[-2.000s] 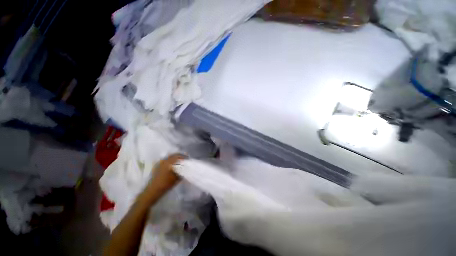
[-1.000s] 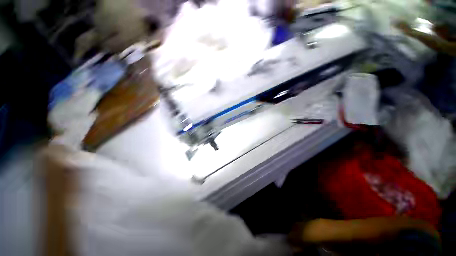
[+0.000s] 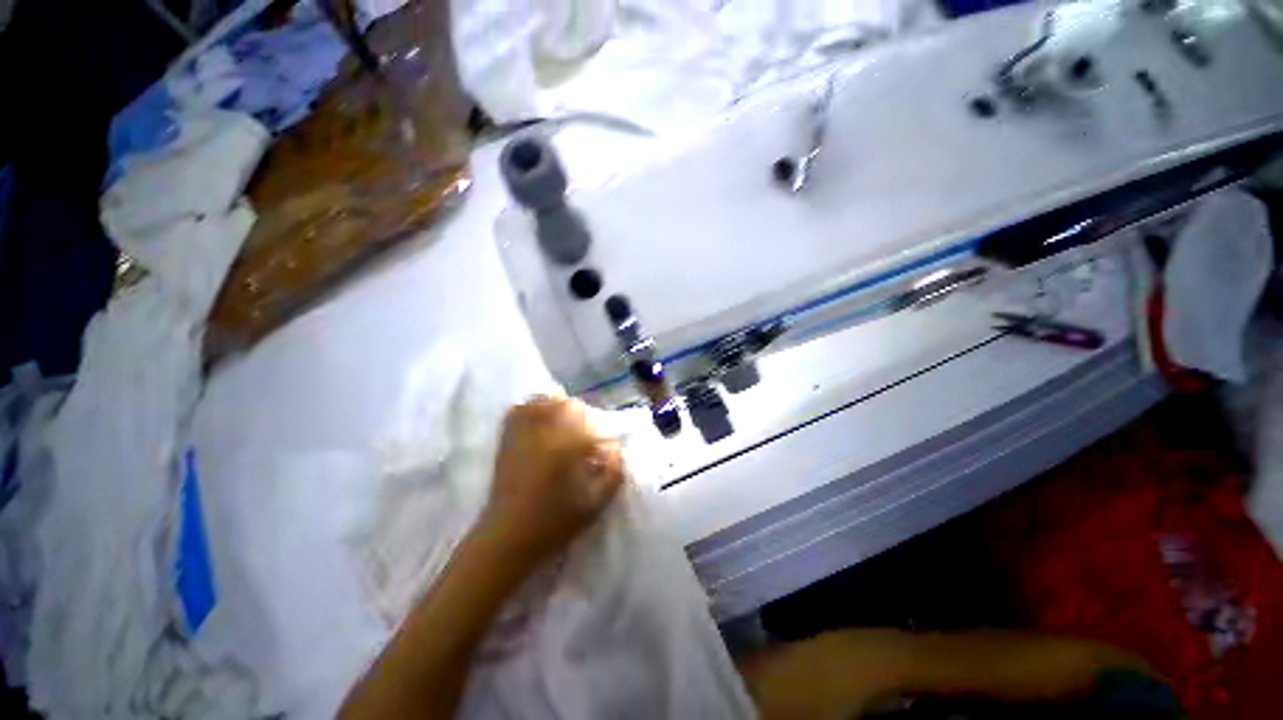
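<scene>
A white garment piece (image 3: pixel 605 633) lies crumpled over the table's front edge, its upper part near the needle area of the white sewing machine (image 3: pixel 704 211). My left hand (image 3: pixel 552 471) is closed on the cloth just left of the needle area, with the fingers curled. The needle and presser foot are hard to make out in the glare. My right forearm (image 3: pixel 943 672) shows at the bottom edge. My right hand is not visible; the garment or the picture's edge hides it.
Red and black snips (image 3: pixel 1048 332) lie on the bed at right. A long white cloth heap (image 3: pixel 106 464) and a blue strip (image 3: pixel 193 549) are at left. A brown plastic-covered surface (image 3: pixel 338 183) is behind. Red cloth (image 3: pixel 1126 549) is at lower right, a red-edged white scrap (image 3: pixel 1218 288) above it.
The view has swung back over the machine and moved closer. My left hand has come to the needle area with the cloth. My right forearm remains low in the picture.
</scene>
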